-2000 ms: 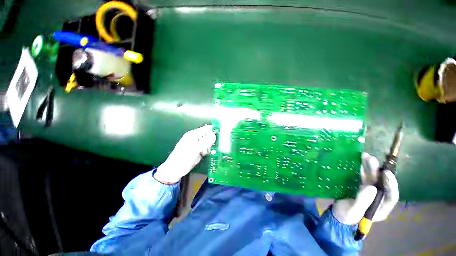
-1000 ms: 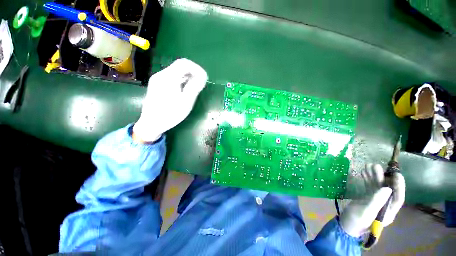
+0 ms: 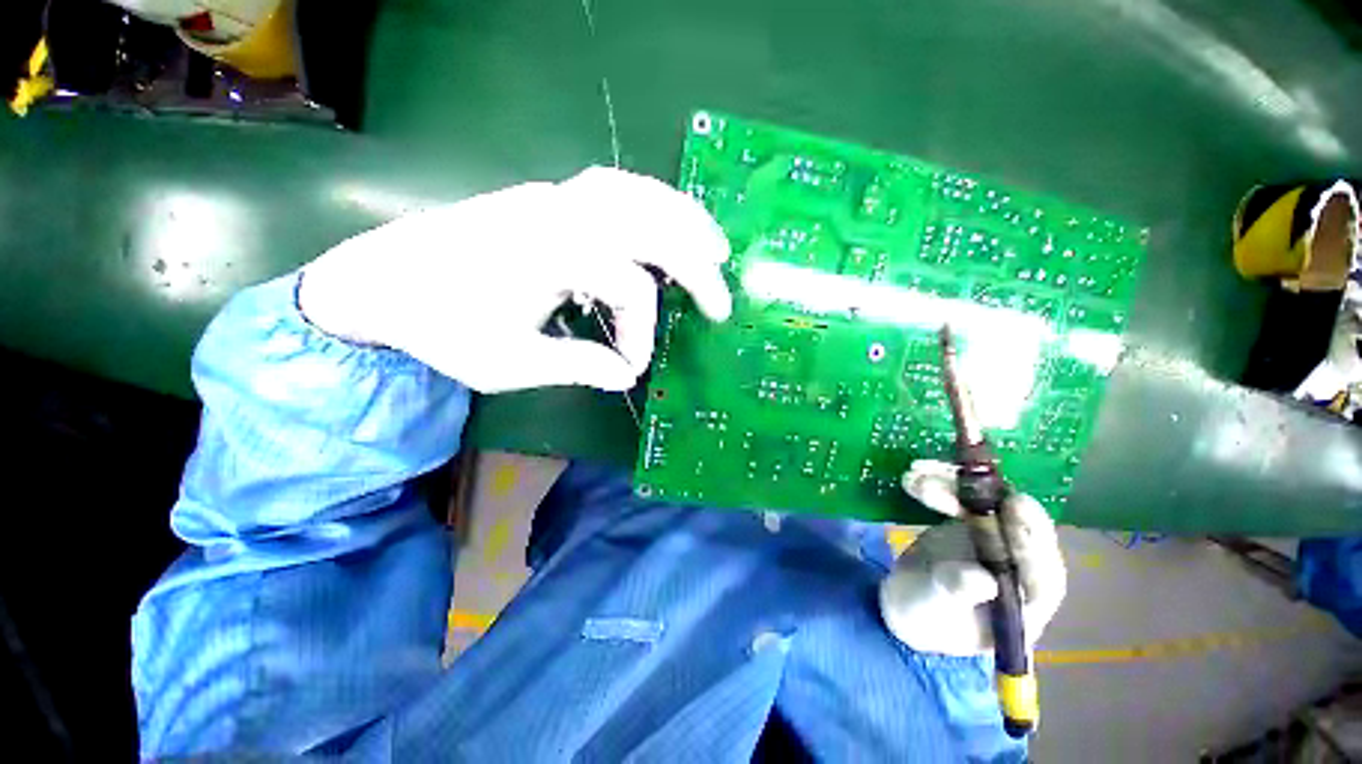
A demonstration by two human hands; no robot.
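The green circuit board [image 3: 807, 433] lies on the green bench in front of me, with bright glare across it. My left hand [image 3: 523, 284], in a white glove, is over the board's left edge, its thumb and fingers pinched on the thin solder wire [image 3: 608, 112], which runs up from the hand and shows again below it. My right hand [image 3: 978, 575], in a white glove, holds the soldering iron [image 3: 978, 485] at the board's lower right edge. The iron's tip points up over the glare near the board's middle; contact cannot be told.
A black tray [image 3: 332, 67] with a white and yellow bottle is cut off at the upper left. A yellow-black striped pot [image 3: 1270, 232] stands at the right, above a dark tray [image 3: 1282, 336] holding crumpled white cloth. The grey floor with yellow lines shows below the bench edge.
My left hand has moved right to the board's left edge, and the wire now shows. My right hand has brought the iron left, over the board. The board appears higher and more tilted in view.
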